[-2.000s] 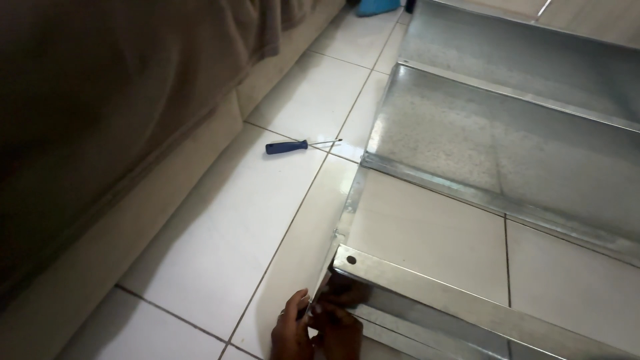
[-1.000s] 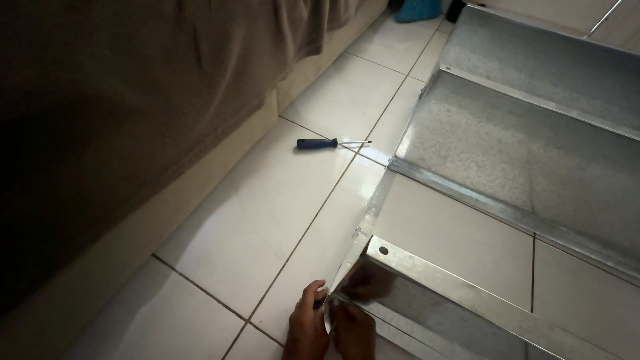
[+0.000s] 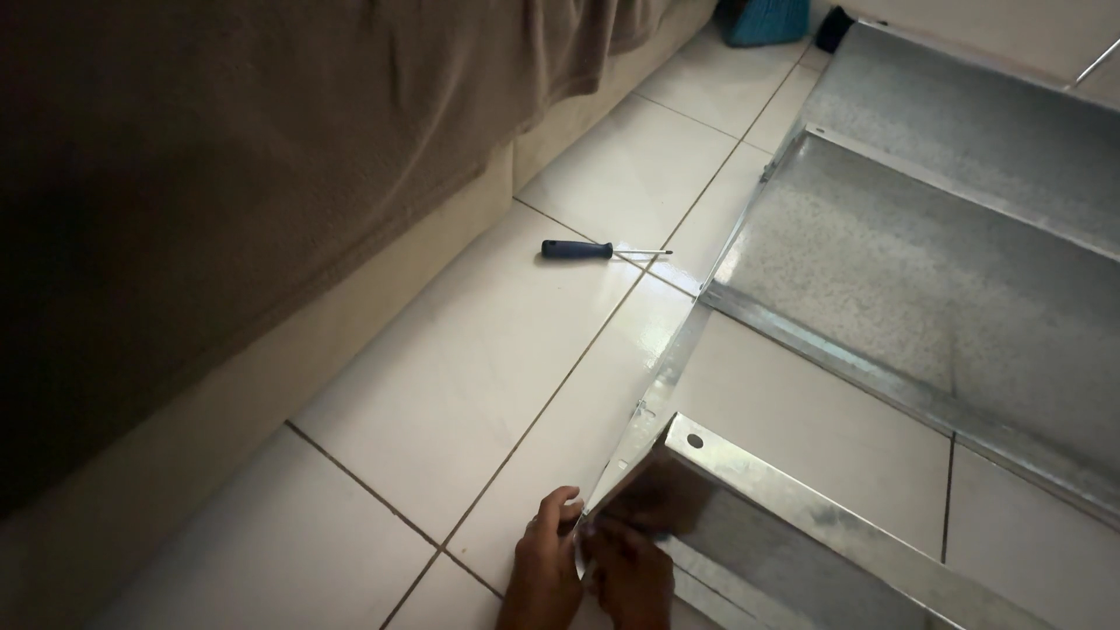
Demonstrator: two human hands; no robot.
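Observation:
A galvanized metal shelving unit lies on the tiled floor, its near shelf [image 3: 822, 516] at the lower right. My left hand [image 3: 549, 560] is on the outer side of the near corner upright, its fingers curled at the metal edge. On the inner side, my right hand [image 3: 626, 569] has its fingertips bunched against the same joint. Whether a small fastener sits between the fingers is too dark and small to tell. A screwdriver with a dark blue handle [image 3: 577, 250] lies on the tiles beyond the hands, its tip towards the shelving.
Further shelves [image 3: 927, 254] of the unit stretch to the upper right. A brown blanket [image 3: 332, 131] hangs over a beige upholstered base [image 3: 367, 306] along the left. Blue broom bristles [image 3: 768, 22] and a dark object [image 3: 834, 29] are at the far top.
Both hands stay at the same corner of the near shelf, with small shifts of the left fingers. The screwdriver lies where it was on the tiles. The view has shifted somewhat.

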